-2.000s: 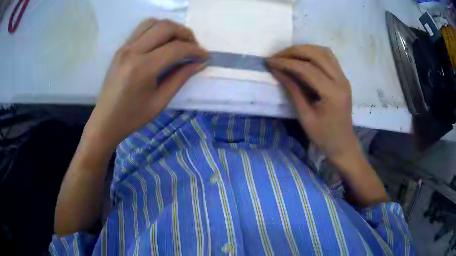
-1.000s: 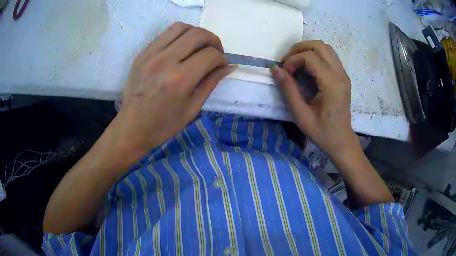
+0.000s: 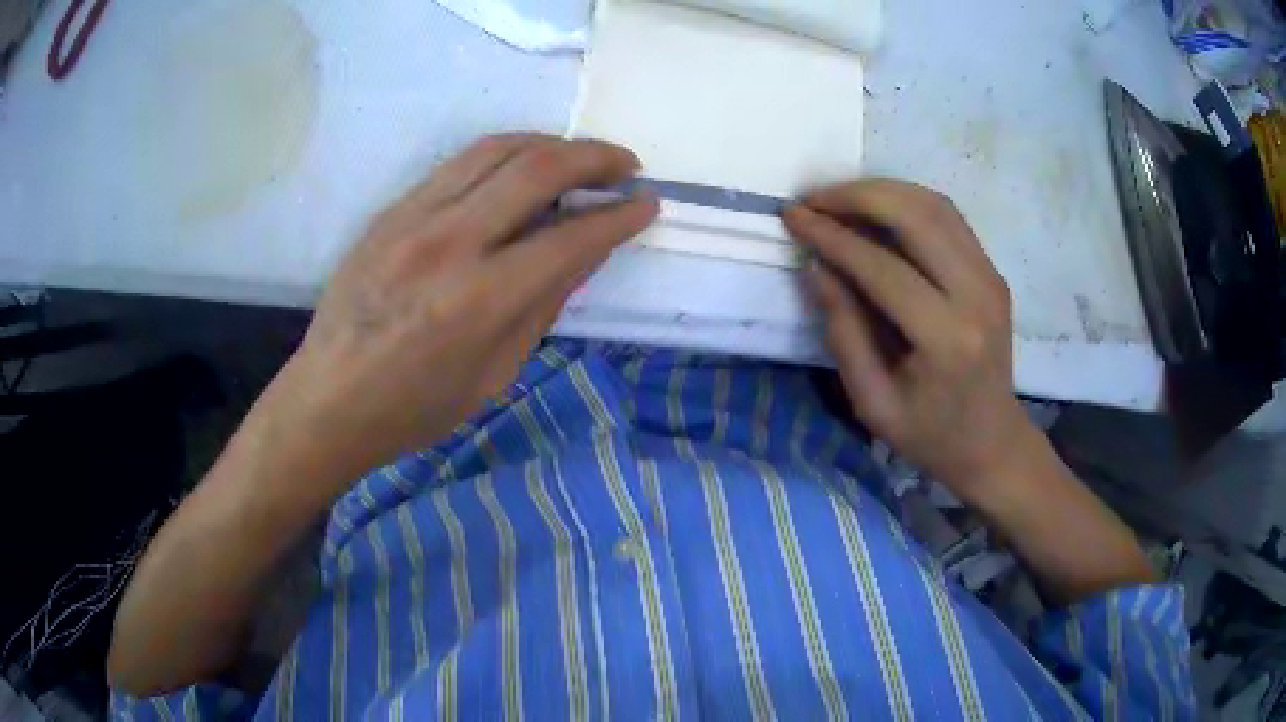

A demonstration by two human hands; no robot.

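Note:
A cream cloth piece point(image 3: 719, 106) lies on the white table near its front edge. A thin grey metal strip point(image 3: 712, 195) lies across the lower part of the cloth, with a narrow band of cream cloth along its near side. My left hand point(image 3: 473, 275) pinches the strip and cloth edge at the left end. My right hand point(image 3: 917, 303) pinches them at the right end. My fingers hide both ends of the strip.
An iron point(image 3: 1199, 233) with a silver soleplate edge stands at the right of the white table point(image 3: 409, 85). A red loop handle point(image 3: 74, 40) is at the far left. White cloth point(image 3: 529, 17) and a cream piece point(image 3: 818, 17) lie at the back.
The strip and cloth edge appear slightly lower in the view. More of a second cream piece shows at the top. Both hands still hold the strip's ends.

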